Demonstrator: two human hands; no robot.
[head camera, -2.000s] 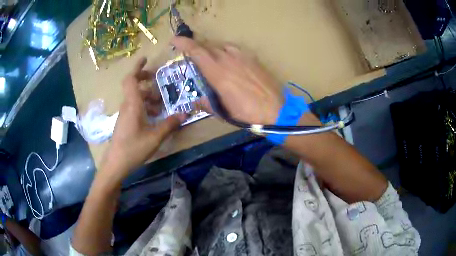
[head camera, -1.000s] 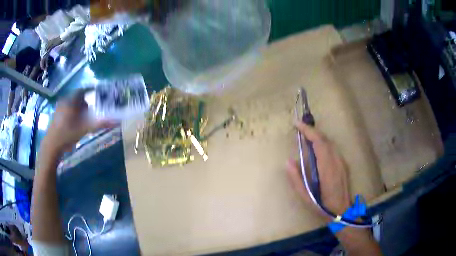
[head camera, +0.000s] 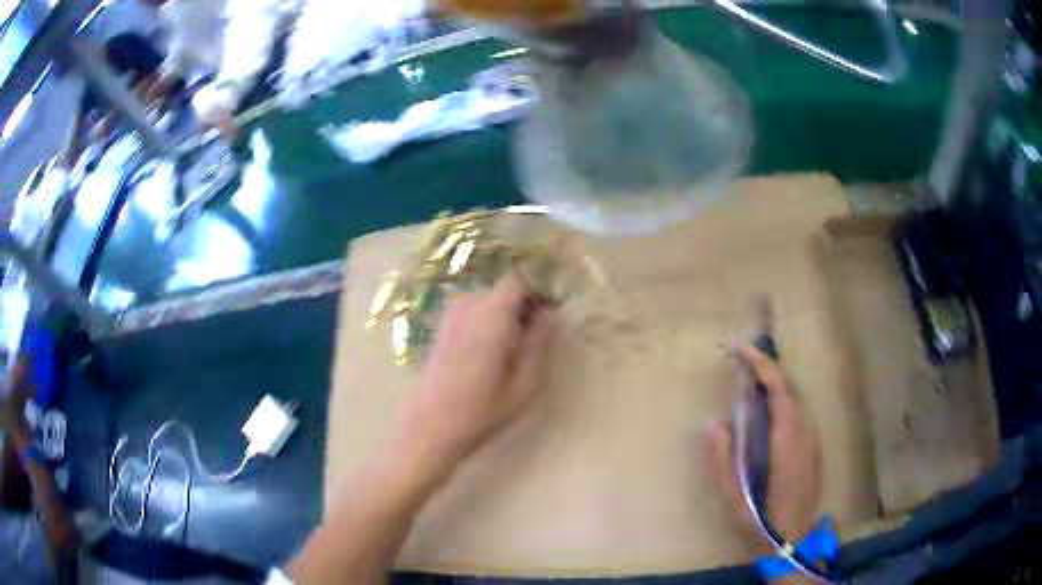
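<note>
My left hand (head camera: 486, 354) is blurred over the right part of the pile of brass contact strips (head camera: 457, 254). Its fingertips touch or hover at the pile, and I cannot tell whether they hold a strip. Green wires show among the strips. My right hand (head camera: 783, 451) rests at the right on the cardboard sheet (head camera: 617, 480), gripping the black soldering iron (head camera: 756, 440), tip pointing away from me. The thin pale feed tube runs along the iron. The blue wrist tie (head camera: 806, 553) is at the right wrist. The white housing is not in view.
The clear extractor hood (head camera: 634, 137) hangs above the far edge of the sheet. A cardboard tray (head camera: 920, 440) with a black iron stand (head camera: 931, 286) is at the right. A white USB charger (head camera: 270, 426) and its cable lie at the left. Another person's arm shows far left.
The white housing has left my left hand and the view. That hand has moved from the far left to the brass pile. My right hand still holds the iron. The view has shifted.
</note>
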